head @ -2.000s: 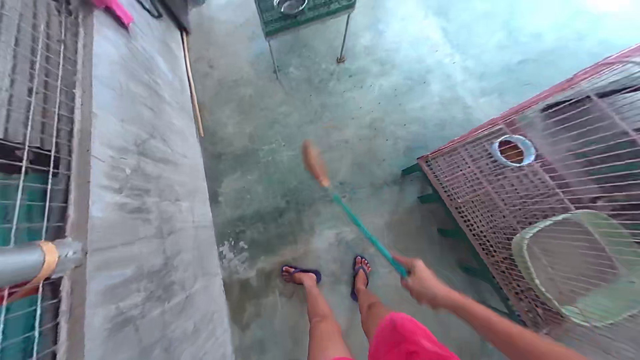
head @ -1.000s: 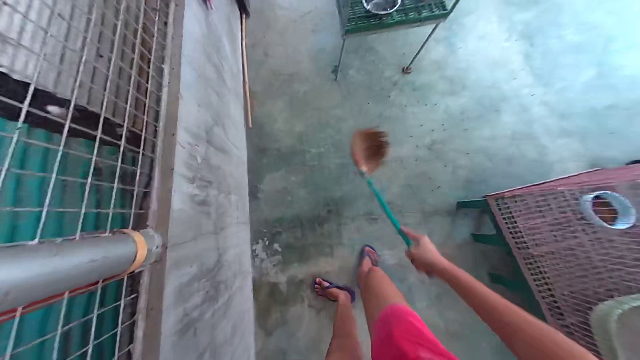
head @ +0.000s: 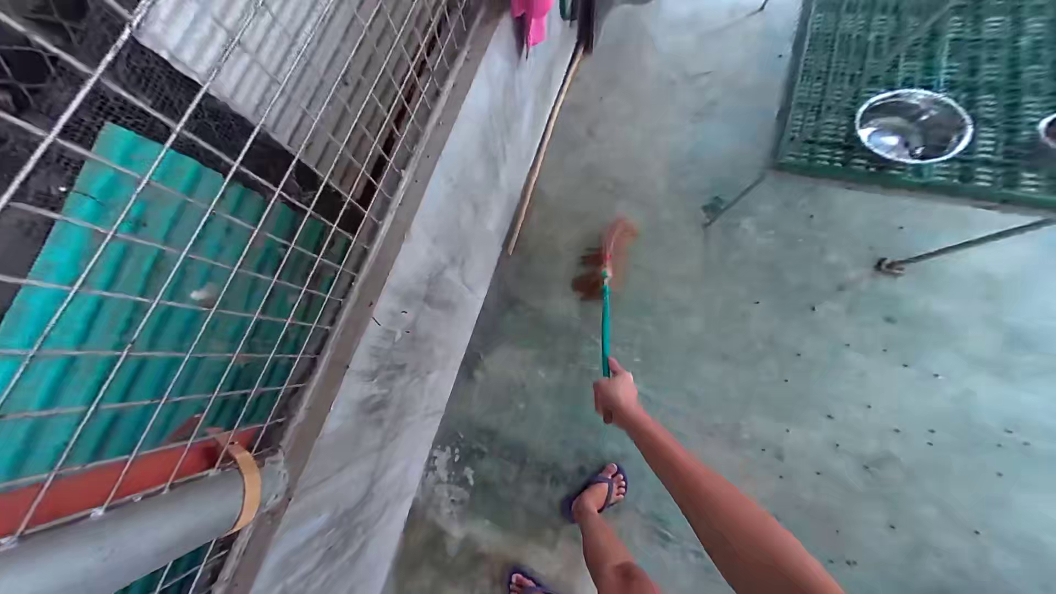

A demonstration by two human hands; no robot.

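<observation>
My right hand (head: 616,394) is closed around the green handle of a soft broom (head: 606,330). The broom's reddish-brown bristle head (head: 617,243) is blurred and lies over the concrete floor (head: 701,330), near the foot of the low concrete wall. Small dark specks are scattered on the floor to the right of my arm. My feet in dark flip-flops (head: 612,487) stand below the hand. My left hand is out of the frame.
At left, a low concrete wall (head: 412,305) carries wire mesh and a grey pipe (head: 148,528). A thin wooden stick (head: 544,148) leans along the wall's foot. At upper right stands a green slatted rack (head: 874,181) on thin legs, with a metal bowl (head: 914,126) on it.
The view has swung left and forward, so the pink mesh cage with the basket has left it. The broom, still in my right hand, has come closer to the wall.
</observation>
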